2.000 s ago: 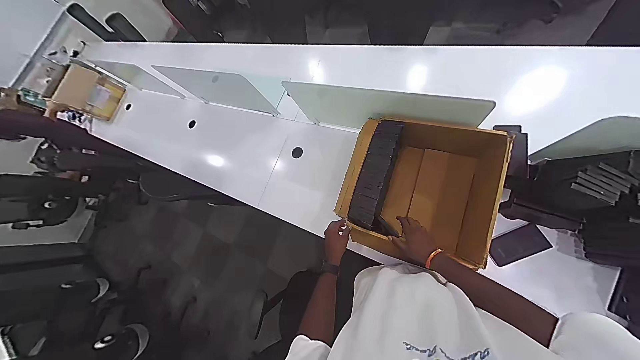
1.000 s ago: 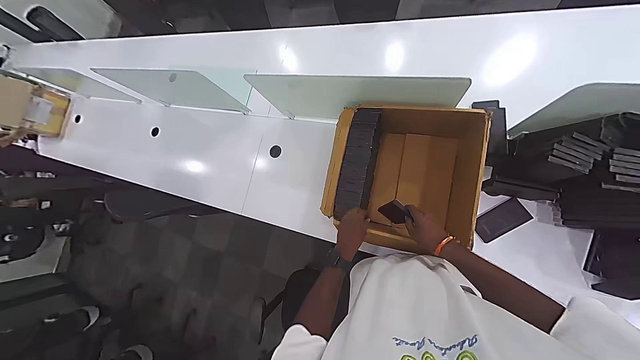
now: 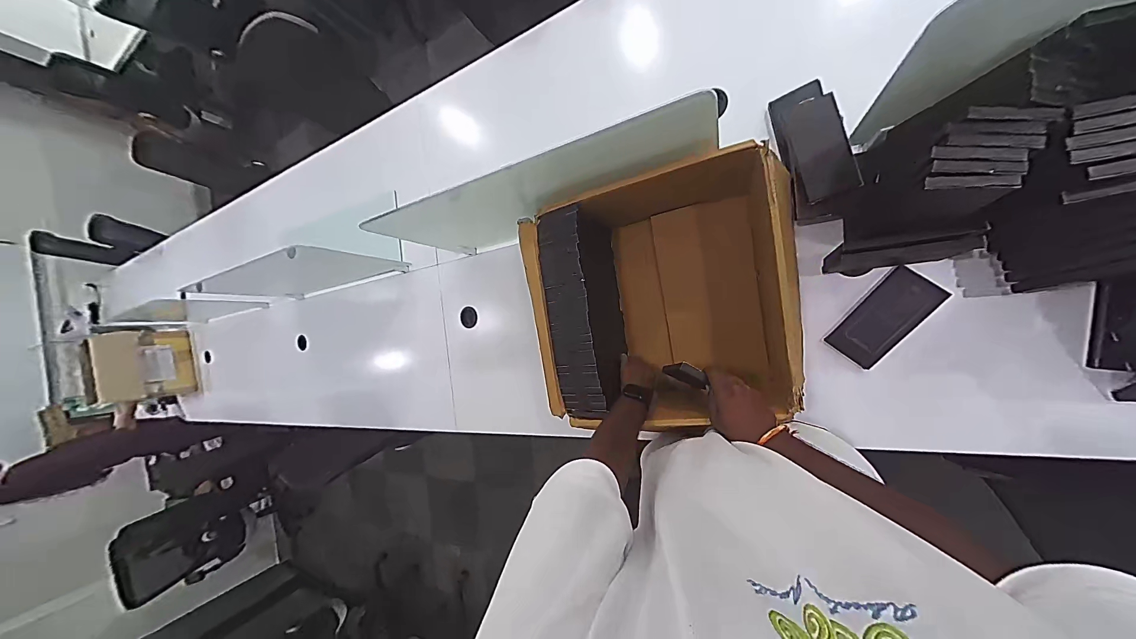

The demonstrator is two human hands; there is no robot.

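Note:
An open cardboard box [image 3: 781,293] stands on the white table just in front of me. Along its left wall runs a tight row of thin black boxes [image 3: 568,319]. My left hand [image 3: 637,377], with a dark band on the wrist, reaches inside beside the lower end of that row; its fingertips are partly hidden, and whether it grips anything cannot be made out. My right hand [image 3: 735,404], wearing an orange wristband, holds a small black box [image 3: 686,374] over the lower part of the cardboard box.
Many black boxes [image 3: 985,160] are piled at the right. One black box [image 3: 887,317] lies flat beside the carton. Frosted divider panels [image 3: 568,177] line the long table [image 3: 506,355]. Another cardboard box [image 3: 120,364] and a person's dark sleeve [image 3: 89,457] are at the far left.
The black box in my right hand was not plainly seen two seconds ago; one second ago it was in that hand. My left hand has moved farther into the carton. The view has turned.

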